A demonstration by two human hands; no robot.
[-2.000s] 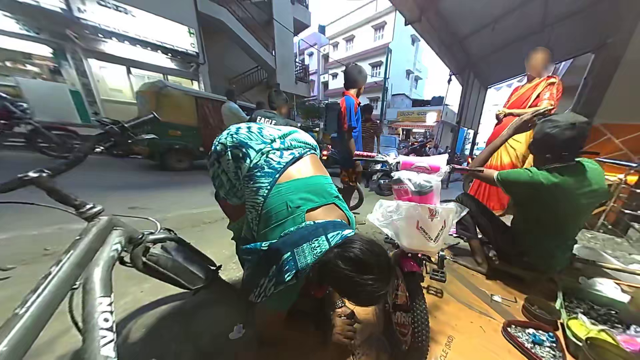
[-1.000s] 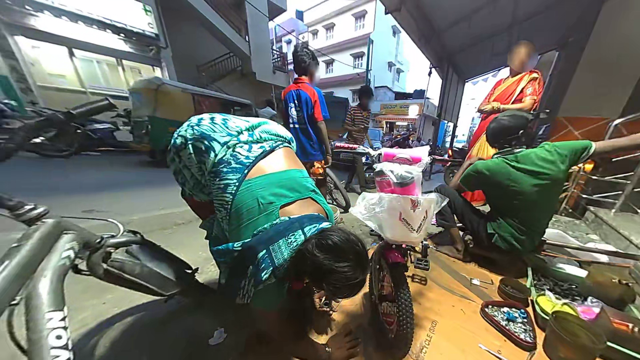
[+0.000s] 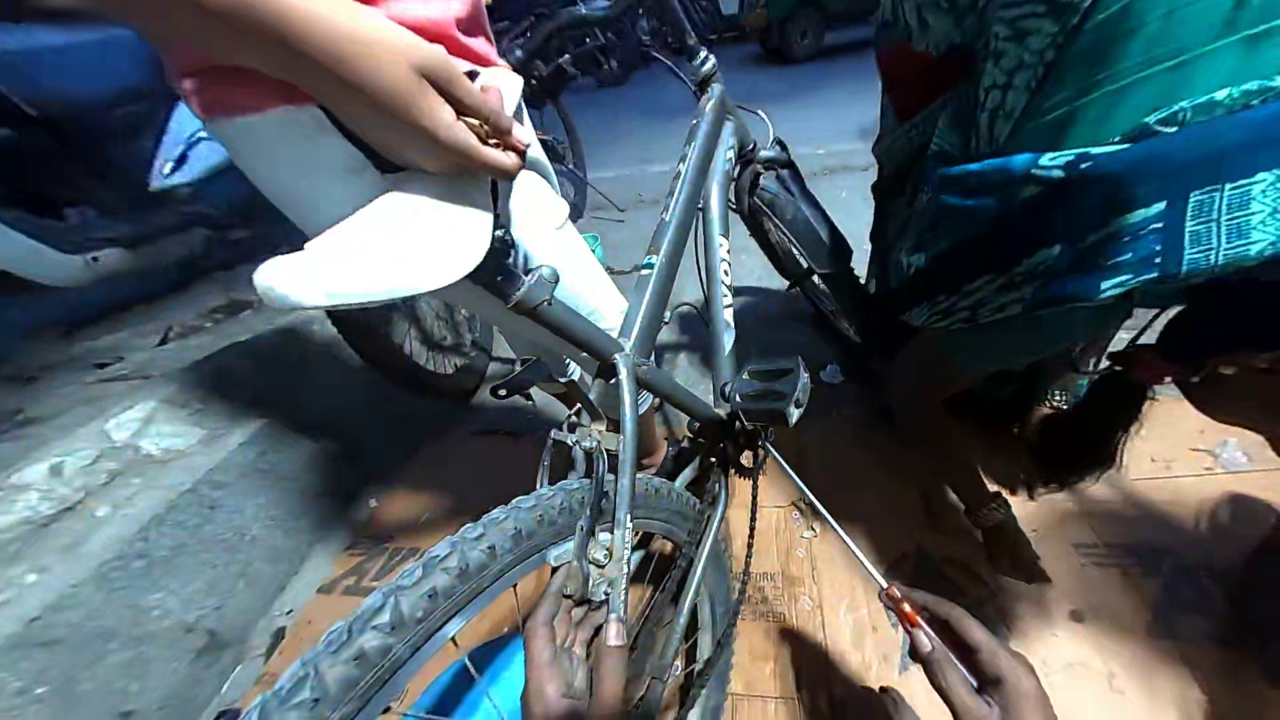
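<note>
A grey bicycle frame (image 3: 680, 240) leans across the middle, with its knobby rear wheel (image 3: 480, 550) at the bottom. My left hand (image 3: 572, 650) is at the rear brake arm (image 3: 583, 535) beside the frame tube, its fingers around that area; its exact grip is partly hidden. In my right hand (image 3: 960, 660) is a long screwdriver with an orange-red handle (image 3: 905, 610). The shaft's tip reaches the crank area below the black pedal (image 3: 770, 390). The chain (image 3: 752, 540) runs down from there. A white saddle (image 3: 390, 245) sits on the seat post.
A person's hand (image 3: 430, 100) rests above the saddle at upper left. Another person in teal-patterned clothing (image 3: 1080, 200) bends down at right, with a hand low near the cardboard (image 3: 840, 600). A blue object (image 3: 480, 680) lies behind the wheel. A parked scooter (image 3: 90, 170) stands at far left.
The view has swung down and left to the grey bicycle. Both my hands and the screwdriver are now in view; a person's hand is now above the saddle.
</note>
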